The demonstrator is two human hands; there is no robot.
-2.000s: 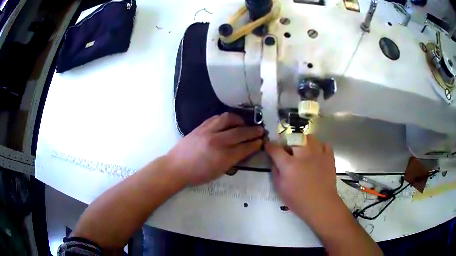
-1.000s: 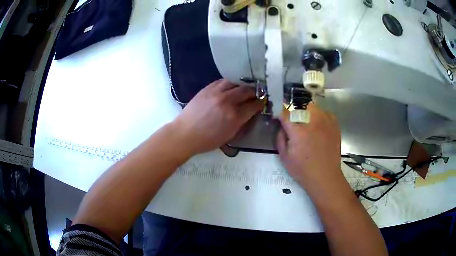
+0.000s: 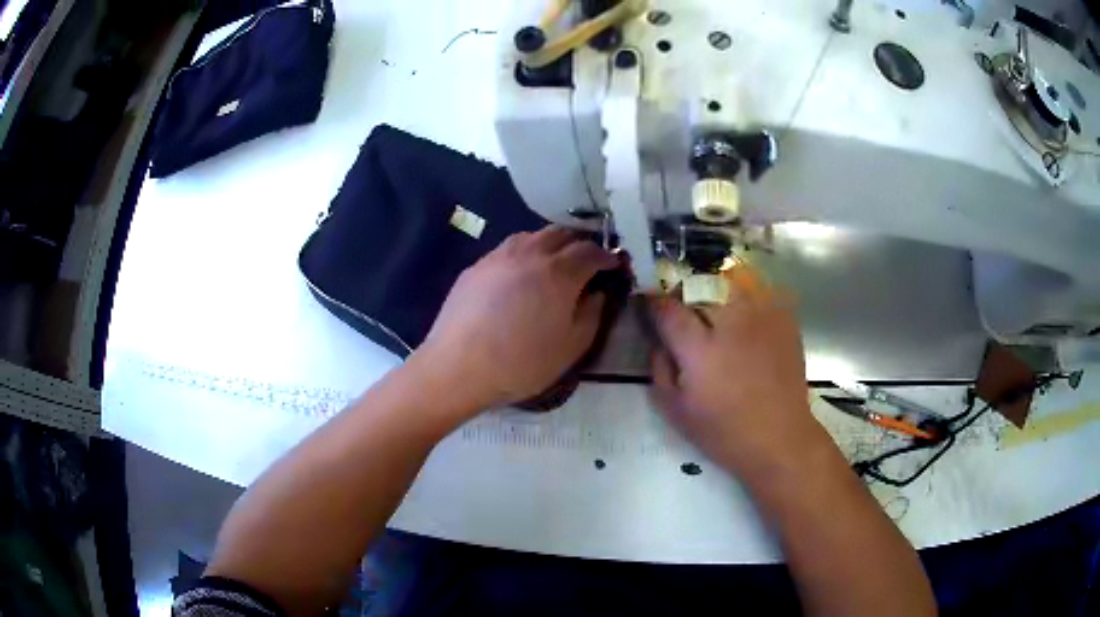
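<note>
A dark navy pouch body lies flat on the white table, left of and partly under the sewing machine head. Its pale label faces up and a light edge line runs along its lower left side. My left hand grips the pouch's right part beside the needle area, with dark cloth bunched under the fingers. My right hand is at the right of the needle area, fingers curled and partly blurred; the thumb is near the cloth edge. The needle and whatever the right fingertips touch are hidden.
Another dark pouch lies at the table's far left. Orange-and-dark thread snips, a black cord and a brown square patch lie at the right. The metal bed plate runs under the machine arm. Loose threads lie on the table.
The pouch has turned and shifted left and toward me, so its label now shows. My left hand has moved slightly with it. My right hand stays by the needle area.
</note>
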